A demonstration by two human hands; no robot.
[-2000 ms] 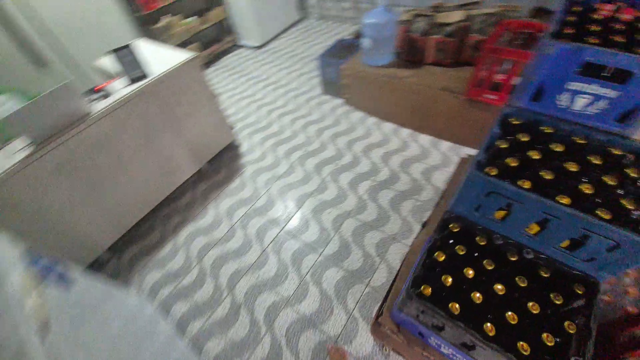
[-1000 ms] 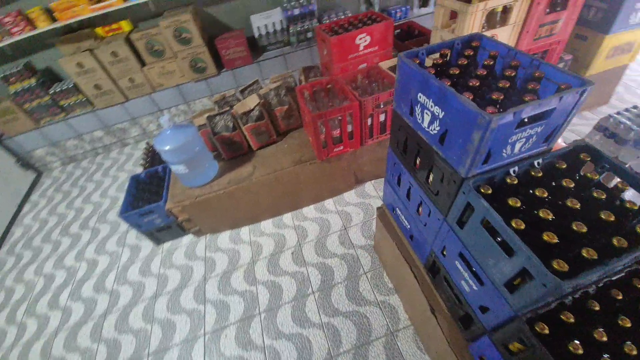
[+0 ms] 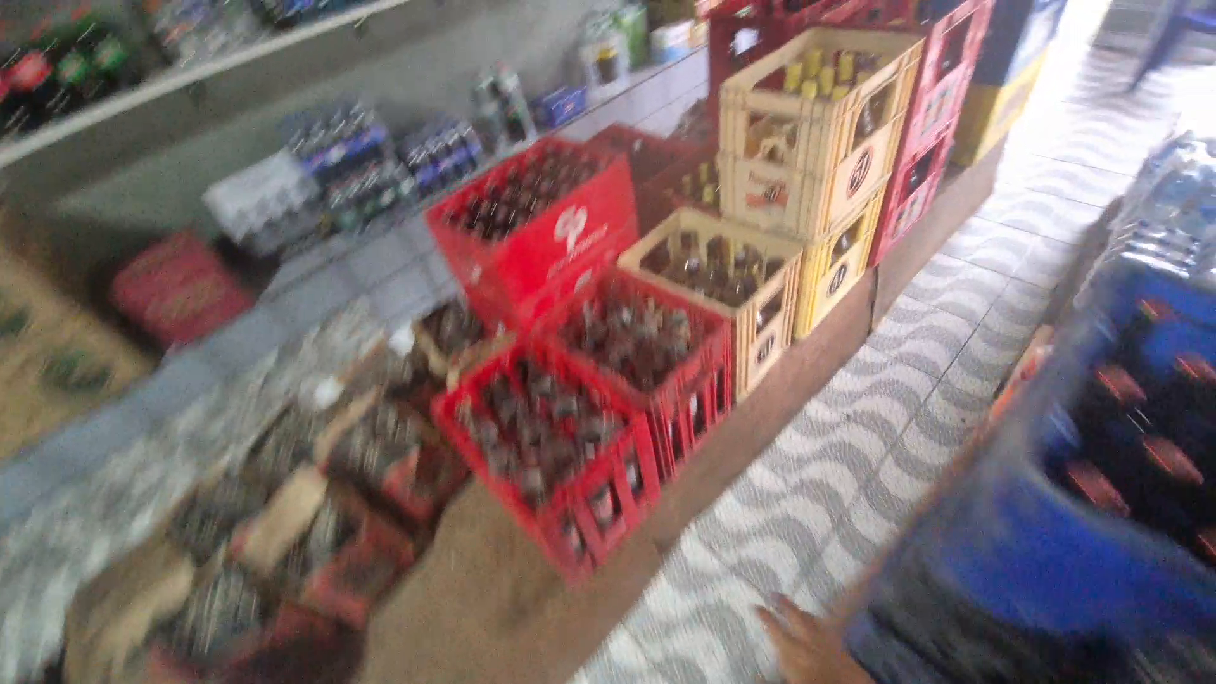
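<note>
One hand, which looks like my left hand (image 3: 807, 641), shows at the bottom edge, fingers apart and holding nothing that I can see. It is beside a blue plastic crate (image 3: 988, 532) of bottles with red caps at the right, blurred; whether they touch I cannot tell. My right hand is out of view. Ahead stand red plastic crates (image 3: 608, 518) of bottles on a low brown platform (image 3: 456, 589). Behind them a taller red crate (image 3: 560, 256) holds dark bottles. Cream crates (image 3: 784, 180) with bottles are stacked farther along.
Open cardboard boxes of bottles (image 3: 351, 560) lie on the platform at the lower left. A wavy-patterned tiled floor (image 3: 817, 456) runs between the platform and the blue crate. Wrapped bottles (image 3: 1168, 209) stand at the right, and a wall shelf (image 3: 190, 81) holds drinks at the upper left.
The view has swung far to the right and closer to the red crates. A hand has come into view at the bottom; the frame from one second ago shows none.
</note>
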